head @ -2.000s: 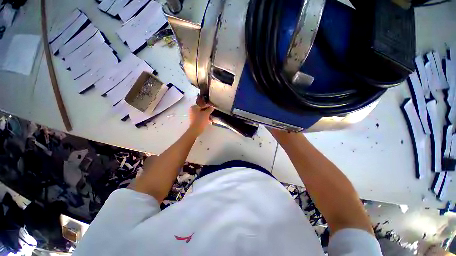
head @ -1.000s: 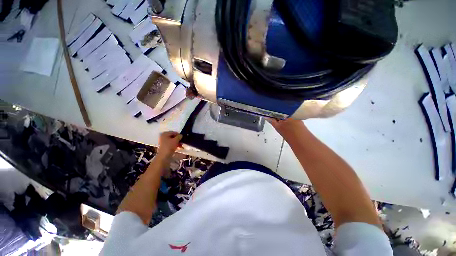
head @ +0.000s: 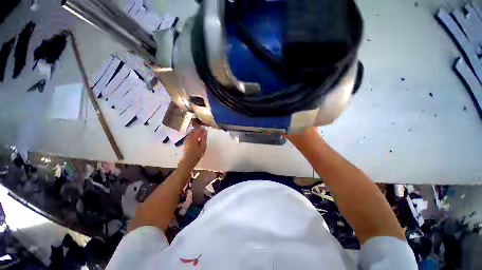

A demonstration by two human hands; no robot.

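The blue and silver straight knife cutting machine (head: 253,68), wrapped with a black coiled cord, fills the upper middle. Part of its metal base plate (head: 259,138) shows under the motor. My left hand (head: 196,143) is at the machine's lower left edge; the machine partly hides its fingers, so its hold is unclear. My right hand (head: 304,138) reaches under the machine's near right edge, and its fingers are hidden. Cut bundles with white paper tops (head: 129,97) lie left of the machine. A small open brown box (head: 176,117) sits on them, near my left hand.
A long brown wooden strip (head: 95,103) and a white sheet (head: 67,101) lie on the left. Scissors (head: 37,86) and black fabric scraps (head: 24,50) are at the far left. More cut bundles (head: 460,37) are at the far right. Offcuts (head: 132,184) are heaped below the table edge.
The machine has shifted left and turned. My left hand, which was on a dark fabric piece at the table edge, has moved up to the machine. That dark piece no longer shows there.
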